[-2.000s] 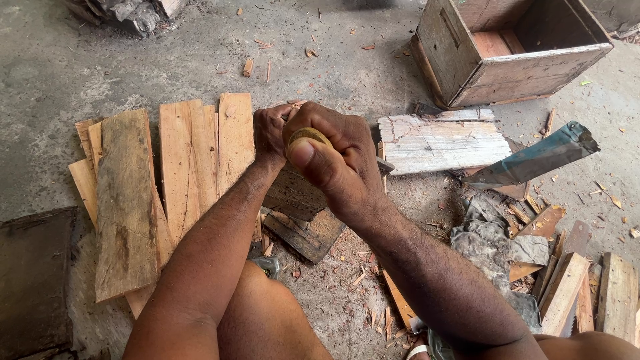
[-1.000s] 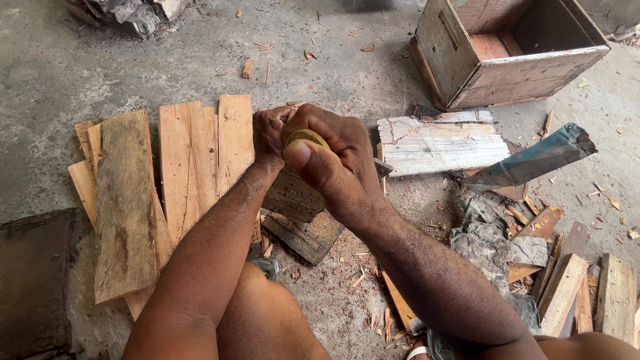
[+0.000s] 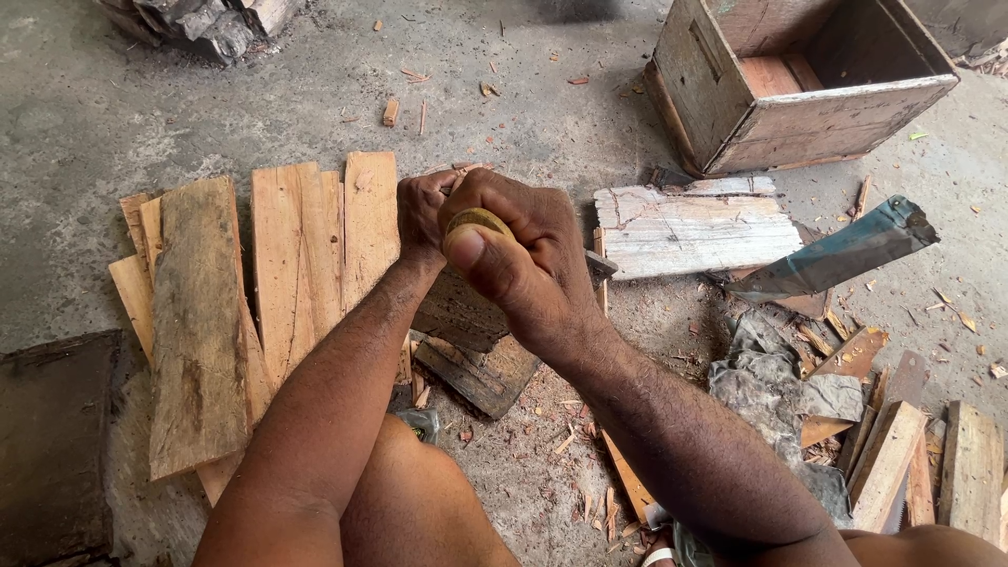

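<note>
My right hand (image 3: 516, 260) is closed around an upright tool handle; its rounded yellowish end (image 3: 479, 223) shows above my thumb. A flat dark metal part (image 3: 602, 264) sticks out past the right side of this hand; whether it belongs to the tool cannot be told. My left hand (image 3: 423, 209) is close against the right one, fingers curled, and whatever is in it is hidden. Below both hands lies a dark, rough wooden block (image 3: 461, 311), with a weathered wood piece (image 3: 480, 374) under it. Thin reddish slivers (image 3: 465, 168) show just beyond my knuckles.
Wooden boards (image 3: 197, 323) lie at left near a dark slab (image 3: 55, 441). A wooden box (image 3: 819, 118) stands at upper right, with a white-painted board (image 3: 697, 228) and a bent blue metal sheet (image 3: 835, 250) before it. Crumpled plastic (image 3: 760, 386), wood offcuts (image 3: 890, 465) and a saw blade (image 3: 906, 382) lie at right.
</note>
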